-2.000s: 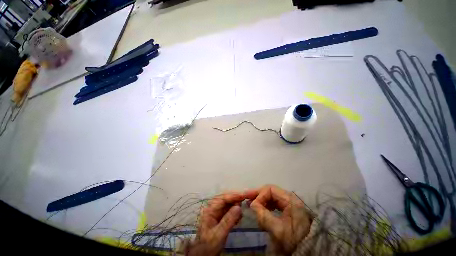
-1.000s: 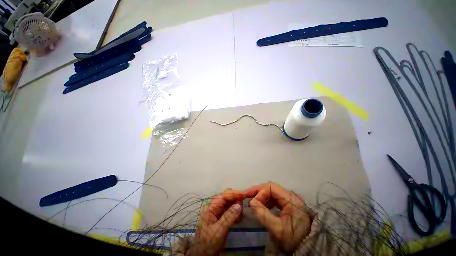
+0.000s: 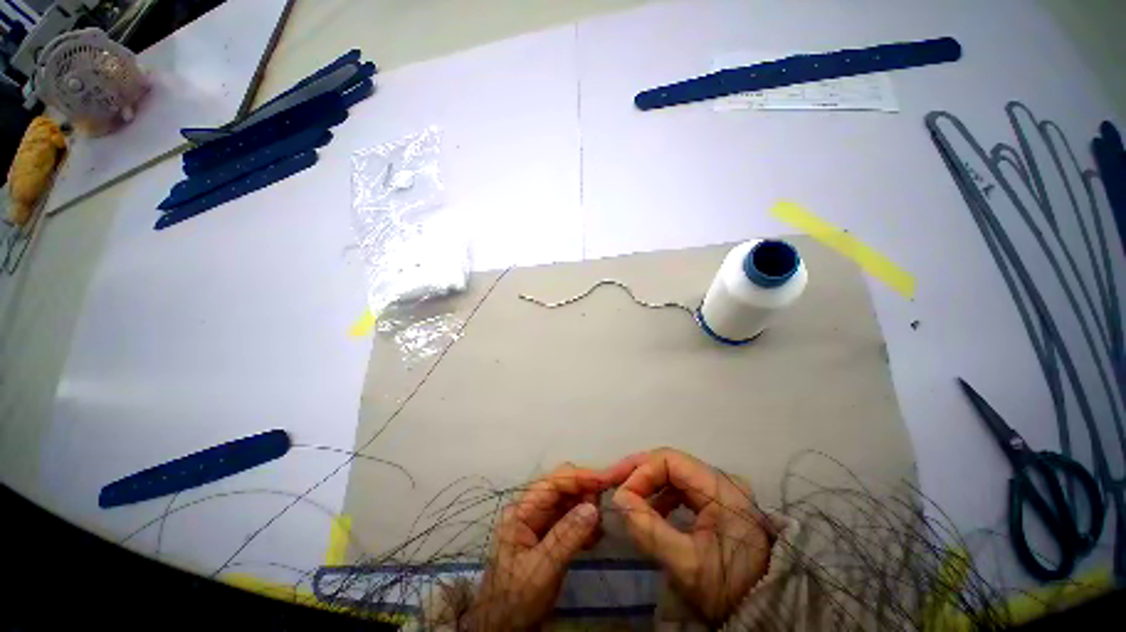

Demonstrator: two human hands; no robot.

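My left hand (image 3: 543,537) and my right hand (image 3: 692,531) meet at the fingertips over the near part of the beige-grey board (image 3: 556,383). Thumbs and forefingers are pinched together; what they pinch is too small to make out. Dark loose threads (image 3: 852,543) tangle around both hands and over the right sleeve. A grey-blue outlined strap (image 3: 395,588) lies under the hands at the near edge, partly hidden by them. A white thread cone (image 3: 745,303) stands upright on the board, its wavy thread tail running left.
Scissors (image 3: 1035,475) and grey-blue trim loops (image 3: 1031,247) lie right. Navy straps lie stacked far left (image 3: 266,142), single at near left (image 3: 195,469) and at the top (image 3: 796,74). A clear plastic bag (image 3: 414,247) touches the board's left corner. A small fan (image 3: 89,80) stands far left.
The view has shifted slightly since the earliest frame, and the picture is sharper. The hands keep nearly the same pinched pose. Nothing on the table has visibly moved.
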